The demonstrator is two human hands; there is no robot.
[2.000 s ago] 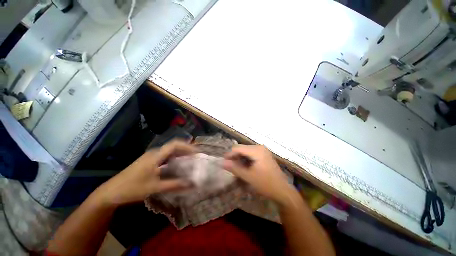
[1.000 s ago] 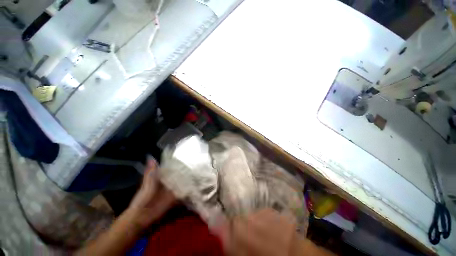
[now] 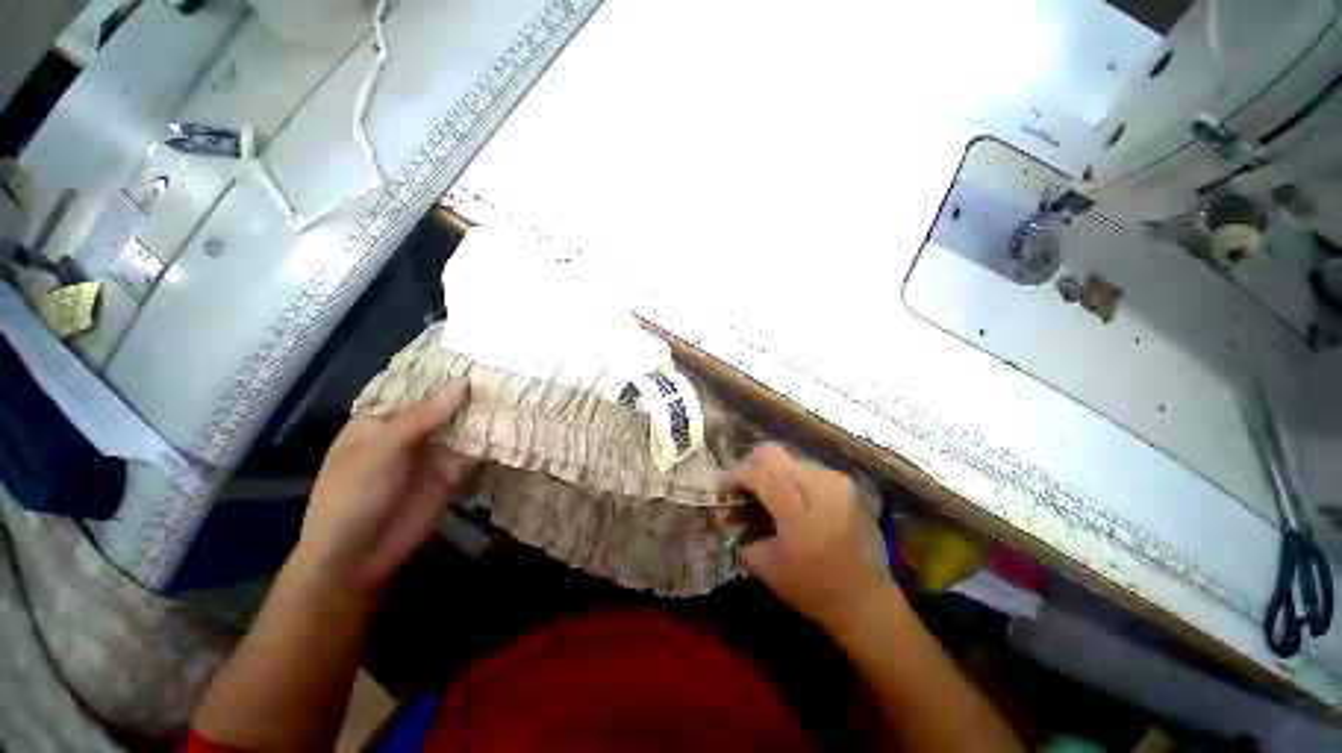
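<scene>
A beige garment's gathered waistband (image 3: 574,434) is stretched between my hands at the table's front edge, its ruffled opening towards me. A white printed label (image 3: 670,418) with dark lettering stands on the waistband near my right hand. A plain white lining piece (image 3: 545,312) lies beyond the gathers, over the table edge. My left hand (image 3: 386,478) grips the waistband's left part, thumb on top. My right hand (image 3: 802,530) pinches its right end; a small dark item shows at its fingers, too hidden to name.
A sewing machine (image 3: 1200,162) stands at the right, with black-handled shears (image 3: 1295,566) beside it. At the left, a second machine table (image 3: 317,280) carries small snips (image 3: 202,140) and a white strip (image 3: 358,147). Dark cloth (image 3: 59,427) and pale printed fabric (image 3: 89,633) lie at the far left.
The bunched garment has been turned and opened out, so the waistband and label now show. My left hand has moved onto the waistband, and my right hand has moved up to its right end.
</scene>
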